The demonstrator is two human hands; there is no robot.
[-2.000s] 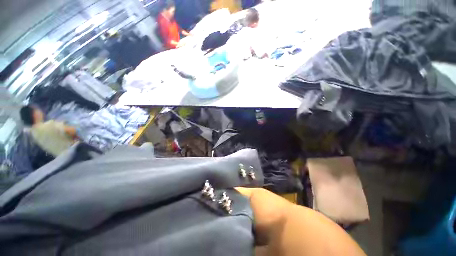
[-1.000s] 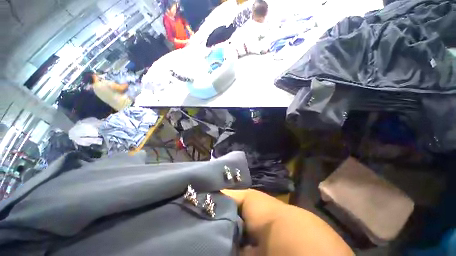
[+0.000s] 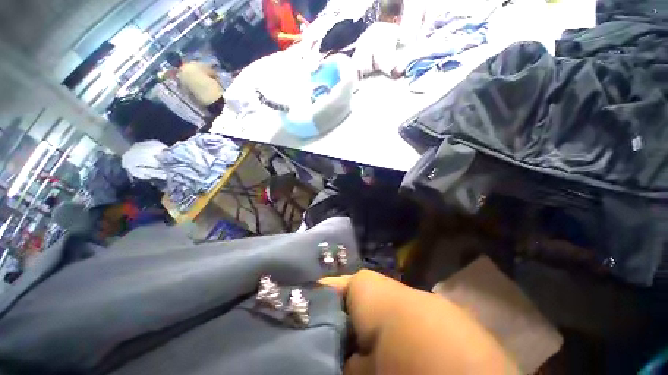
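A dark grey jacket fills the lower left, close to the camera. Two grey edges lie one above the other. The upper, square-ended one bears two small silver pieces. The lower one bears two larger silver pieces. My right hand is bare and comes in from the bottom right. It grips the right ends of these edges, with one fingertip between them. Its other fingers are hidden behind the cloth or cut off. My left hand is not in view.
A white table bears a dark grey garment heap hanging over its edge, a blue-white padded seat and a small child. A tan stool stands below. Two people stand farther back. Light blue clothes lie left.
The view has turned, so the table edge now slopes down to the right. The silver pieces sit slightly farther left in view. My right hand keeps its grip on the jacket.
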